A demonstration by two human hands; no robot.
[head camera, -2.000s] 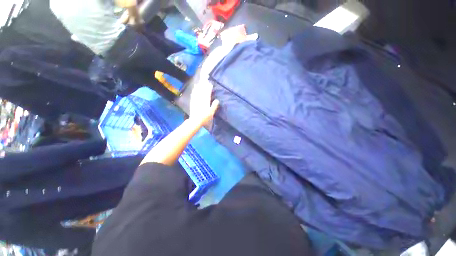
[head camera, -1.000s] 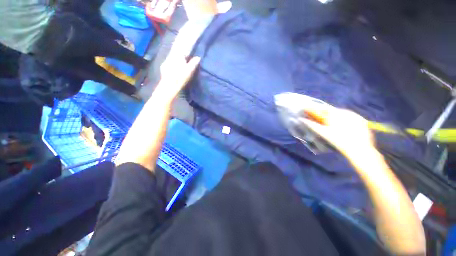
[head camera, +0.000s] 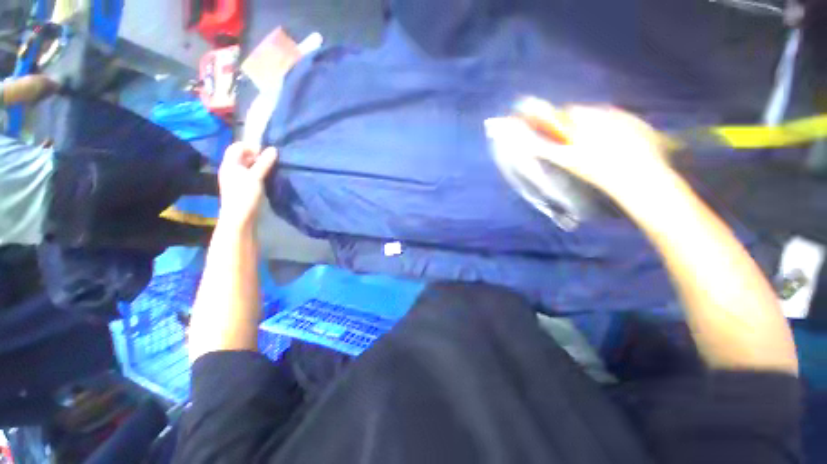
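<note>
A navy garment (head camera: 390, 136) lies spread over the board in front of me, its wrinkled blue side up. My left hand (head camera: 243, 181) is at the garment's left edge, thumb and fingers pinching it. My right hand (head camera: 594, 140) grips the orange handle of a steam iron (head camera: 535, 177). The iron is blurred and rests on or just above the garment; which one I cannot tell. A small white tag (head camera: 393, 248) shows near the garment's front edge.
Blue plastic crates (head camera: 159, 340) stand at the lower left. A yellow hose (head camera: 771, 133) runs right from the iron. A white card (head camera: 801, 276) is at the right. A pinkish block (head camera: 272, 56) and a red object (head camera: 218, 18) lie beyond my left hand. A person's hand (head camera: 27, 89) shows far left.
Over the last second, the view has turned, and the garment lies more level across it. The iron remains in my right hand, which was out of view two seconds ago. My left hand stays at the garment's edge.
</note>
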